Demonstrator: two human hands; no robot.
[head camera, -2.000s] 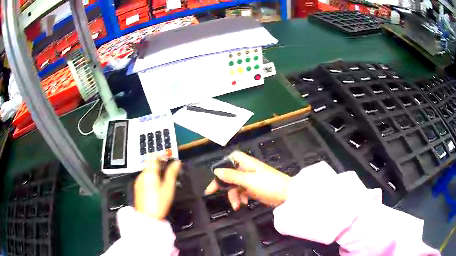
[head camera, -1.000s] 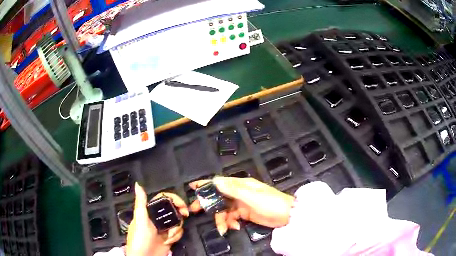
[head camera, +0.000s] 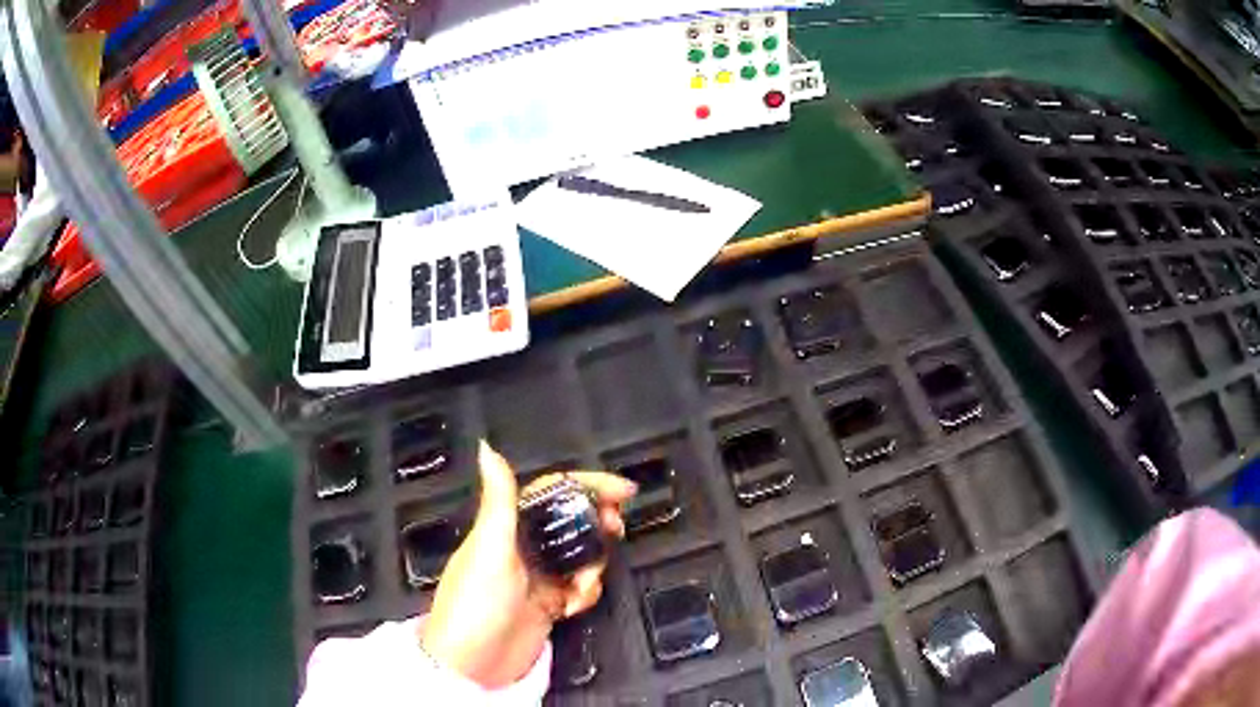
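Observation:
My left hand (head camera: 504, 587) holds a black rounded-square watch head (head camera: 562, 528) between thumb and fingers, above the foam tray. Its screen faces up and shows bright streaks. My right hand is out of the picture; only a pink sleeve (head camera: 1175, 622) shows at the lower right. The dark foam tray (head camera: 774, 401) lies in front of me with watch heads in many square pockets, such as one watch head (head camera: 684, 617) right of my left hand. Some pockets are empty, including two near the calculator.
A white calculator (head camera: 411, 293) and a paper slip (head camera: 638, 221) with a dark pen (head camera: 634, 194) lie beyond the tray. A white tester (head camera: 608, 104) stands behind. A pale green fan (head camera: 242, 104) is at left. Further foam trays lie left (head camera: 97, 518) and right (head camera: 1078, 263).
The right hand, which held a watch head beside the left one, has left the picture to the lower right. The left hand still holds its watch head. The camera view has shifted.

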